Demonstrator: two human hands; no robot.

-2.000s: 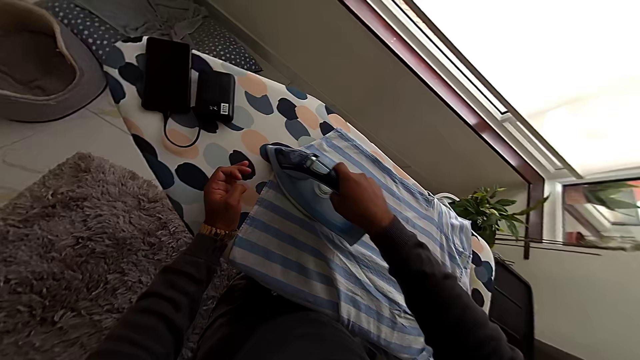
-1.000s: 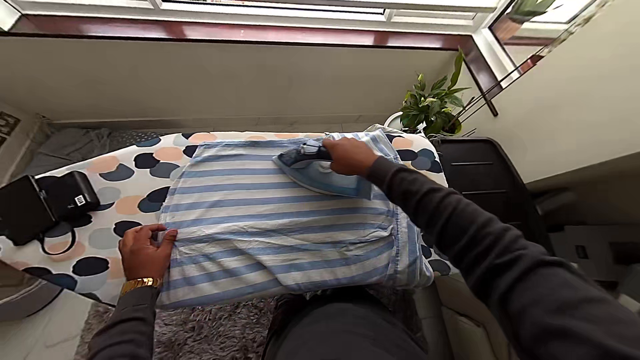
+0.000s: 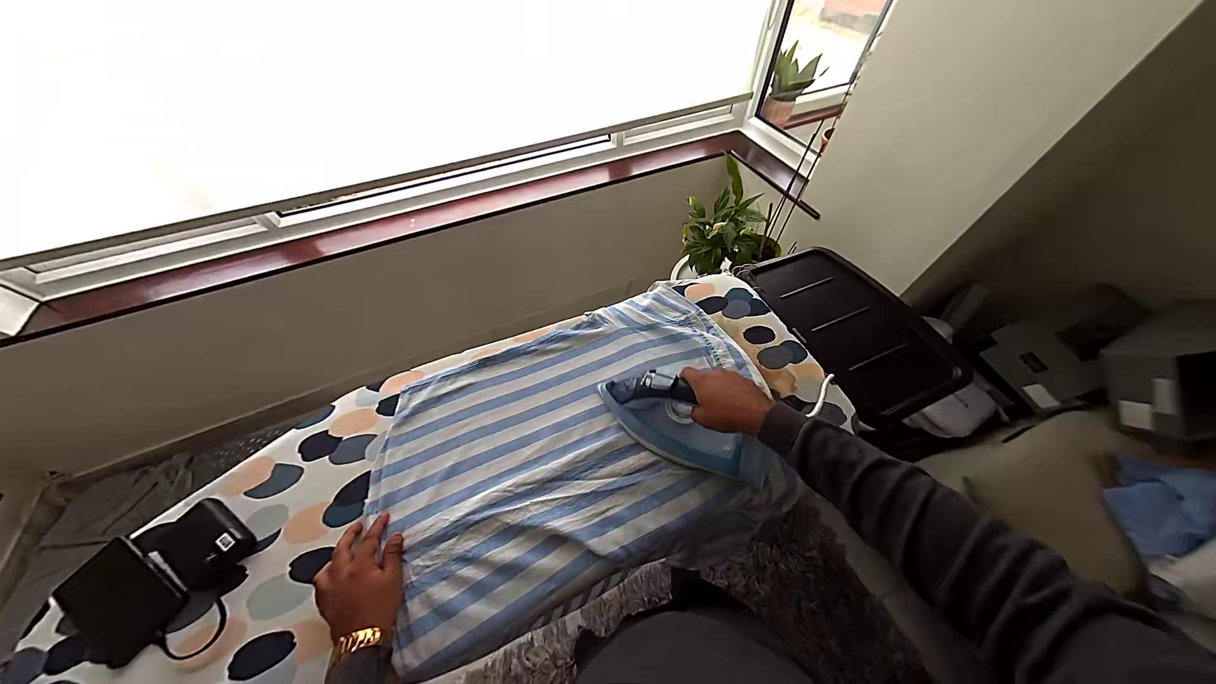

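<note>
A blue-and-white striped cloth garment (image 3: 513,456) lies spread over an ironing board (image 3: 294,532) with a dotted cover. My right hand (image 3: 730,399) grips the handle of a blue steam iron (image 3: 674,427), which rests on the right part of the cloth, its tip pointing left. Wrinkles show in the fabric left of and below the iron. My left hand (image 3: 363,579), a gold-coloured bracelet at the wrist, lies with fingers apart at the cloth's left edge, its fingertips touching the edge and the board cover.
Two black devices joined by a short cable, one a flat slab (image 3: 122,600) and one a box (image 3: 201,543), lie on the board's left end. Beyond the right end are a black plastic lid (image 3: 855,332) and a potted plant (image 3: 727,228). A grey shaggy rug (image 3: 807,608) lies below.
My left hand, raised off the cloth two seconds ago, now rests at its left edge. The iron has moved toward the cloth's right part and lower edge since one second ago. The view has turned strongly.
</note>
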